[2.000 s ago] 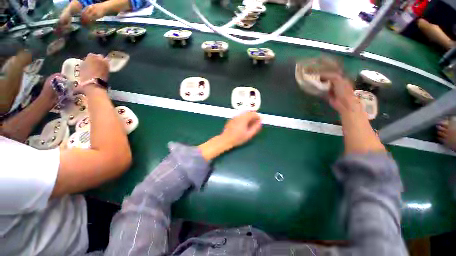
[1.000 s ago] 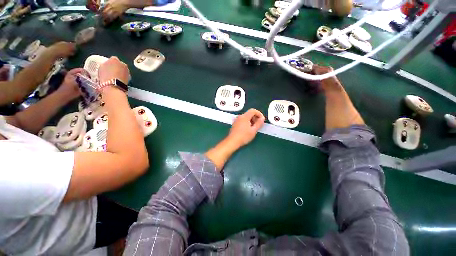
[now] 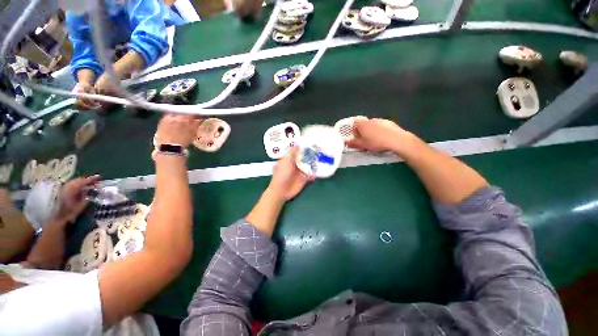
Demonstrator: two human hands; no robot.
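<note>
My left hand [image 3: 288, 176] holds an open housing [image 3: 319, 152] over the rail, its blue and silver electronics facing up. My right hand [image 3: 375, 136] is on a white front cover [image 3: 348, 129] just right of the housing, at the belt's near edge; the fingers hide part of the cover. Another front cover [image 3: 282, 140] lies flat on the belt just left of the housing, its grille and dark opening showing.
The green conveyor belt [image 3: 419, 82] carries several units beyond the pale rail [image 3: 446, 144]. A metal post [image 3: 564, 108] stands at right. White cables hang across the upper left. A neighbour's arm [image 3: 173, 223] and piled covers are at left. A small clear ring [image 3: 385, 237] lies on the table.
My left hand has gone from empty to holding the open housing. My right hand has come back from the belt's far side to a front cover near the rail.
</note>
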